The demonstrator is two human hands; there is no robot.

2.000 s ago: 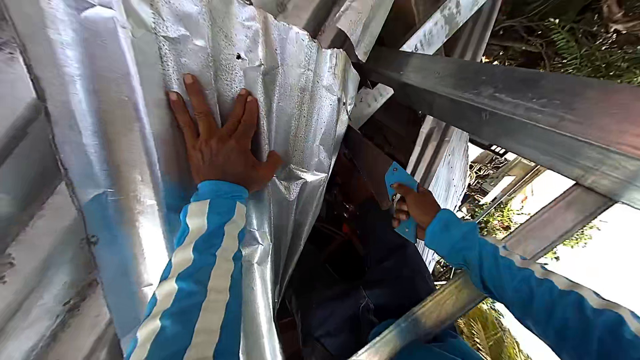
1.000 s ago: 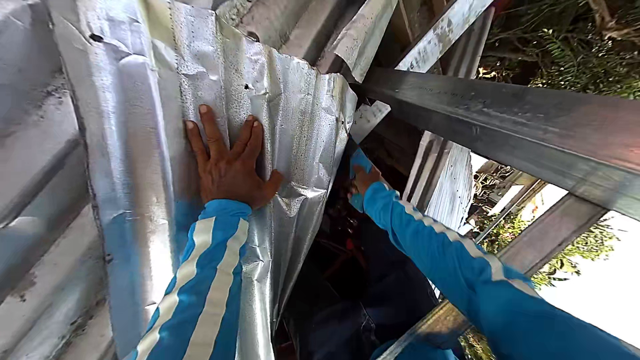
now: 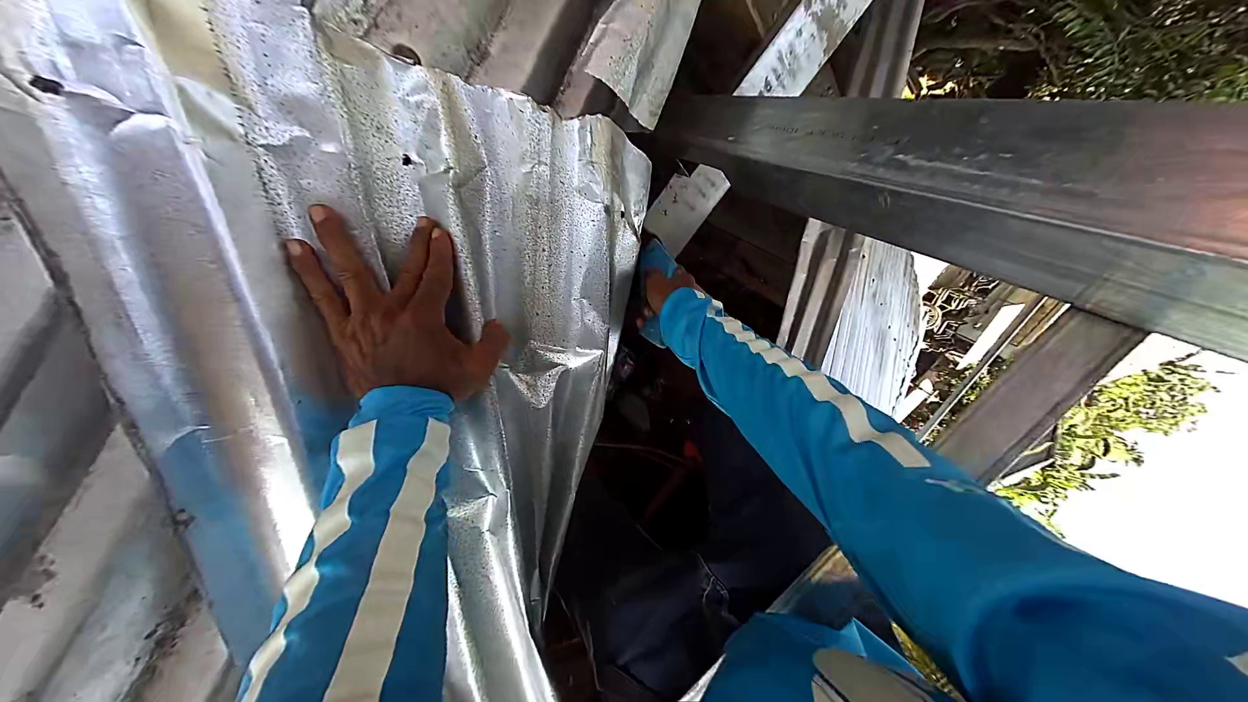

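Observation:
My left hand [image 3: 400, 322] lies flat with spread fingers on a corrugated metal sheet [image 3: 531, 244], whose surface is silvery and dented. At the sheet's right edge, my right hand [image 3: 663, 295] is closed around the blue handle of a handsaw [image 3: 655, 258]. Most of the saw's blade is hidden behind the sheet. A pale flat piece [image 3: 688, 203] sticks out just above my right hand.
A grey metal beam [image 3: 936, 185] crosses the upper right, above my right arm. Another beam [image 3: 1043, 390] slants below it. More corrugated sheets [image 3: 78, 526] lie at the left. My dark-trousered legs [image 3: 673, 575] show in the shadowed gap.
My right hand has moved left and up with the saw, to the sheet's edge, and the blade seen earlier is now mostly hidden. My left hand stays pressed on the sheet.

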